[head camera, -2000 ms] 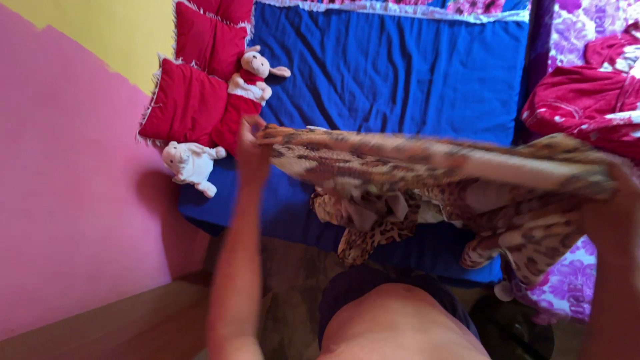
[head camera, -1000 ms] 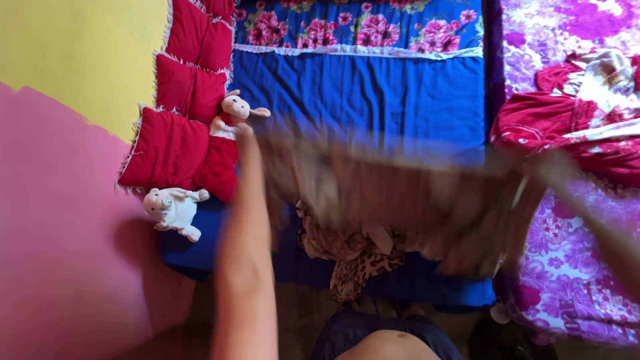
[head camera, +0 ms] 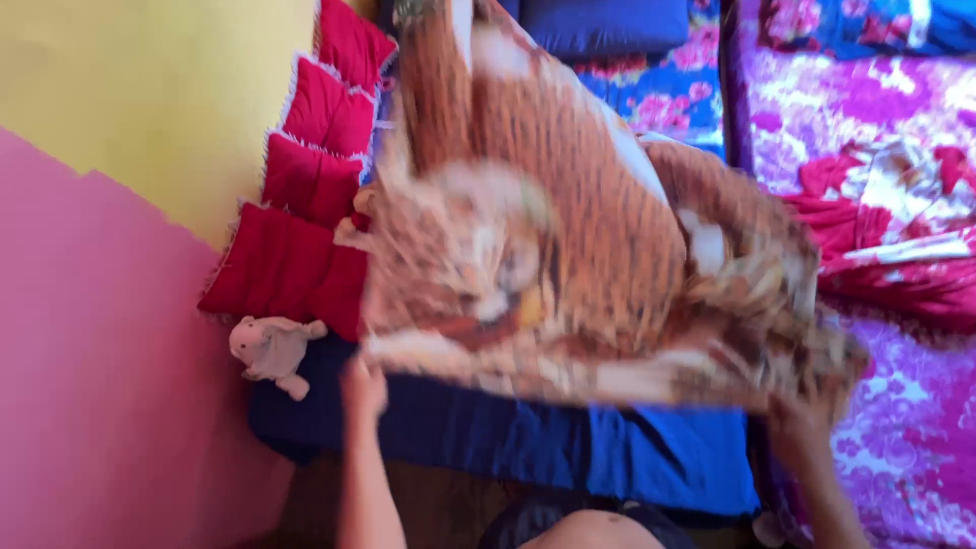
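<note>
A large brown patterned blanket (head camera: 610, 259), blurred by motion, spreads in the air over the blue-covered bed (head camera: 488, 435). My left hand (head camera: 364, 385) grips its near left corner, above the bed's left part. At the near right end my right hand (head camera: 801, 419) holds the bunched edge of the same cloth. The blanket's far end rises toward the top of the view and hides much of the bed. A pale plush toy (head camera: 271, 351) lies at the bed's left edge, and a second plush toy (head camera: 354, 232) is partly covered by the blanket.
Several red fringed cushions (head camera: 282, 263) line the pink and yellow wall on the left. A dark blue pillow (head camera: 606, 27) lies at the far end. On the right stands a second bed with a purple floral cover (head camera: 900, 412) and a crumpled red cloth (head camera: 892, 282).
The blanket, earlier bunched and stretched between both hands, has swung out and opened away from me over the bed. Both hands still hold its near edge. The view has shifted.
</note>
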